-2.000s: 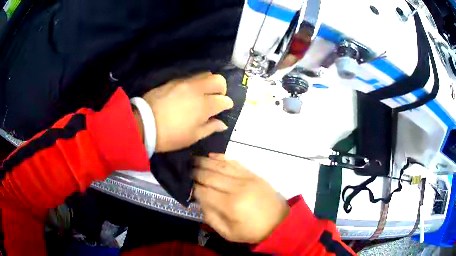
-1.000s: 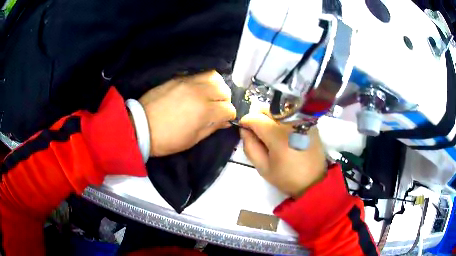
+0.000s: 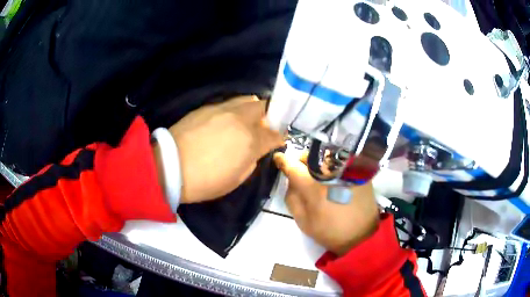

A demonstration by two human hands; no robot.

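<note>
A black cloth panel (image 3: pixel 224 223) lies under my hands, its pointed corner towards the table's front edge. The large black garment body (image 3: pixel 145 46) is bunched behind and left of it. My left hand (image 3: pixel 218 148) rests on the black cloth, fingers bent near the needle area. My right hand (image 3: pixel 328 206) pinches the panel's edge with thumb and fingertips just in front of the presser foot area (image 3: pixel 297 138). The sewing machine head (image 3: pixel 343 64) partly hides my right fingers and the needle. The fingertips of both hands are close together.
The white table (image 3: pixel 157 233) has a ruler strip (image 3: pixel 168 270) along its curved front edge. A brownish metal plate (image 3: pixel 294 275) lies near that edge. A grey-white knob (image 3: pixel 416 183) sticks out from the machine. Black straps (image 3: pixel 439 255) hang at the right.
My right hand has moved from the panel's front part up to its edge near the needle. My left hand has shifted slightly right. The machine head appears larger and lower in view.
</note>
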